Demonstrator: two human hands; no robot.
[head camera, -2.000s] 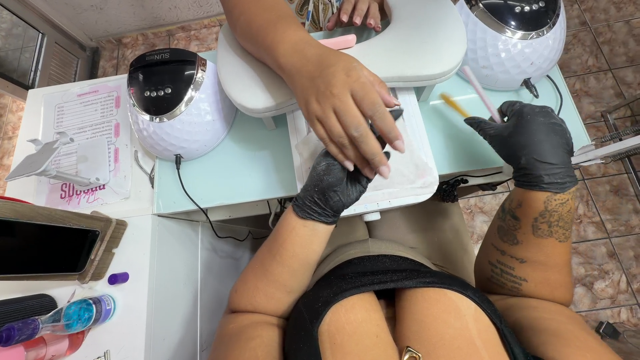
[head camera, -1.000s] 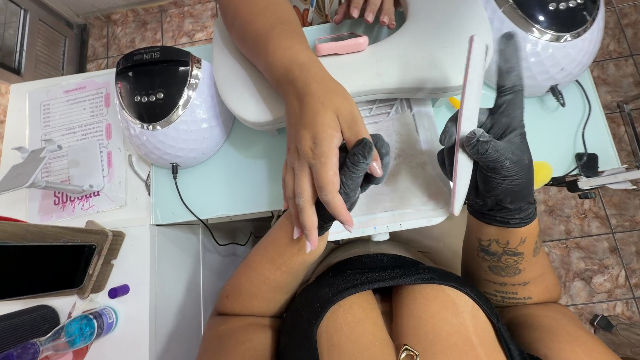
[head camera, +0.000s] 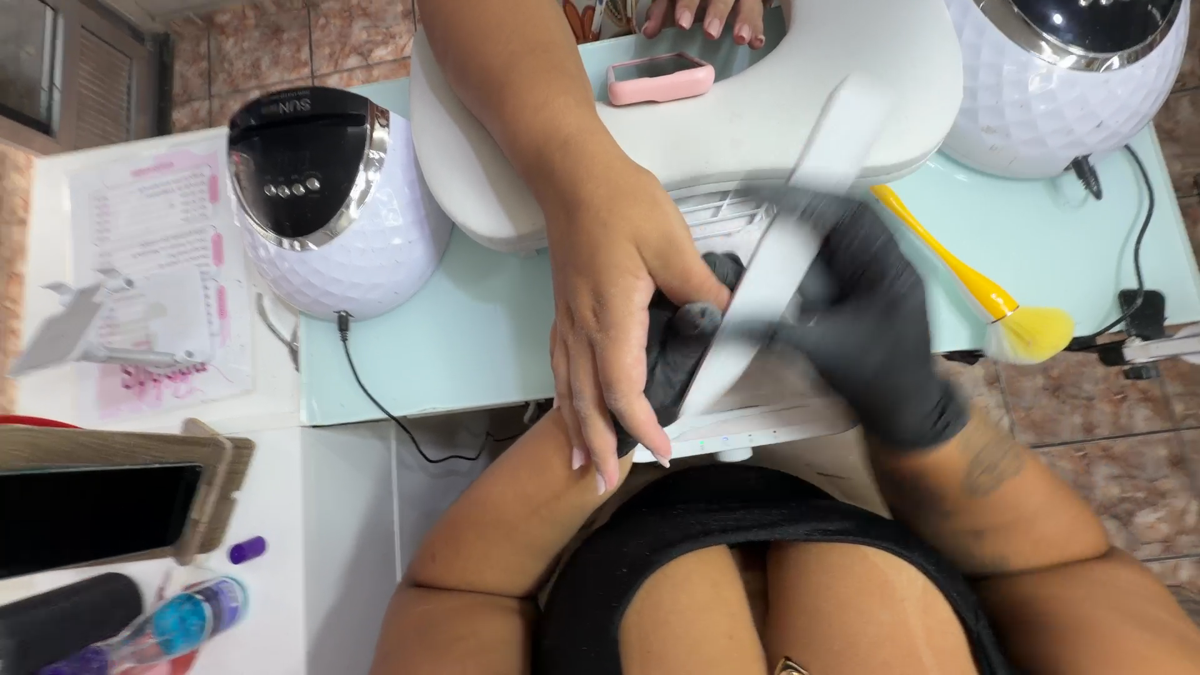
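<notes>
My left hand (head camera: 670, 352), in a black glove, is closed around the thumb side of another person's hand (head camera: 605, 272), whose fingers hang down over my wrist. In my right hand (head camera: 853, 309), also gloved and blurred, is a long white nail file (head camera: 773, 253). The file slants across just beside the other person's thumb; whether it touches the nail cannot be told. Beneath both my hands lies a white dust collector (head camera: 769, 427) with a grille. A dust brush (head camera: 970, 281) with a yellow handle and pale yellow bristles rests on the glass tabletop to the right.
A white padded armrest (head camera: 750, 141) bears a pink-cased device (head camera: 661, 79) and the person's other hand (head camera: 708, 17). Nail lamps stand left (head camera: 328, 206) and right (head camera: 1069, 84). At lower left are a phone in a wooden stand (head camera: 216, 487), a bottle (head camera: 183, 619) and a purple cap (head camera: 247, 549).
My right hand has moved left with the file, from the right side to beside the other person's thumb. The yellow brush, in my right hand two seconds ago, now lies on the table.
</notes>
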